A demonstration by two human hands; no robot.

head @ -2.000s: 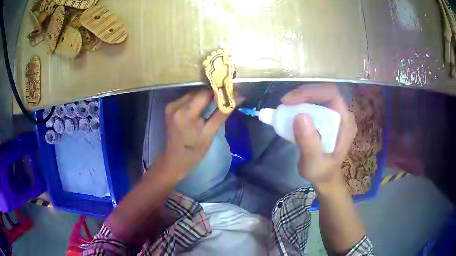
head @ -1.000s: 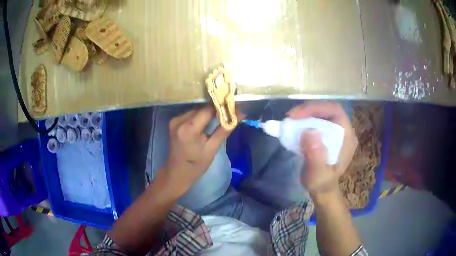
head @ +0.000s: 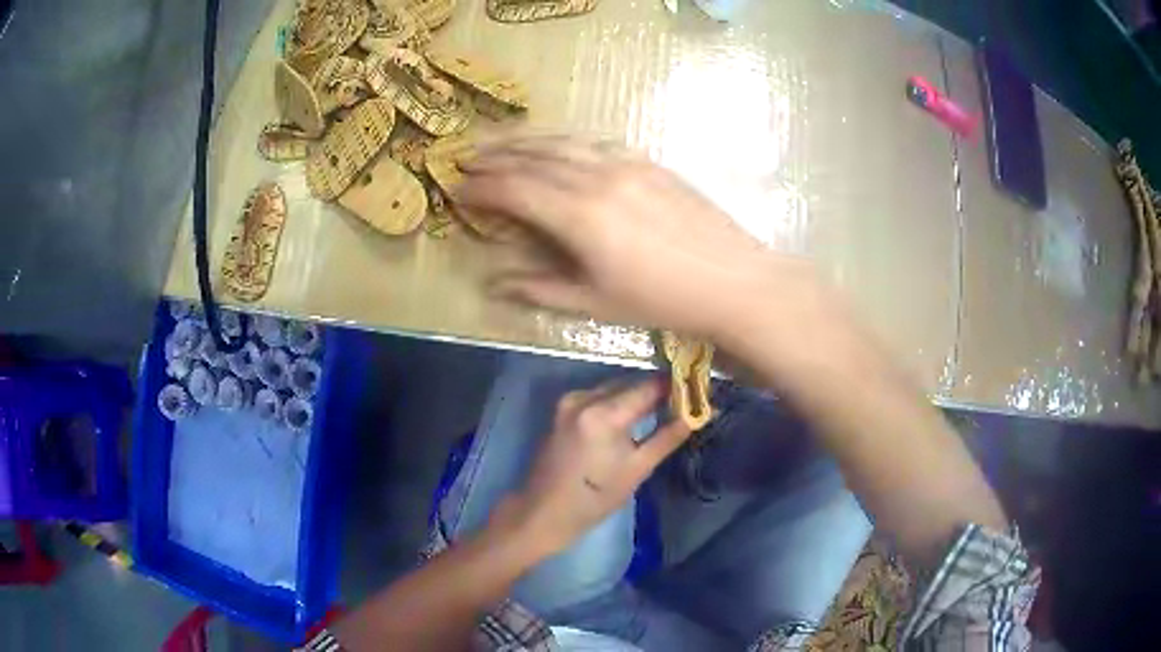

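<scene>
My left hand [head: 586,465] grips the pale tan leg part [head: 691,382] by its foot end at the table's front edge; my right forearm covers the rest of it. My right hand [head: 573,229] is blurred and reaches over the table to the right side of the pile of oval sole pieces [head: 382,204]. Whether its fingers hold a piece cannot be told. One patterned sole piece [head: 253,242] lies apart, left of the pile. Part of a white object [head: 713,8] shows at the top edge.
A black cable [head: 201,166] hangs over the table's left side. A blue tote [head: 236,510] with white ring-like parts stands left of my knees. A pink stick [head: 942,106] and a dark phone [head: 1013,121] lie at the far right. Leg stock [head: 1137,255] lies at the right edge.
My right hand has let go of the white glue bottle and moved left across the table to the sole pile. The view has shifted, showing the phone and pink stick. My left hand still holds the leg part.
</scene>
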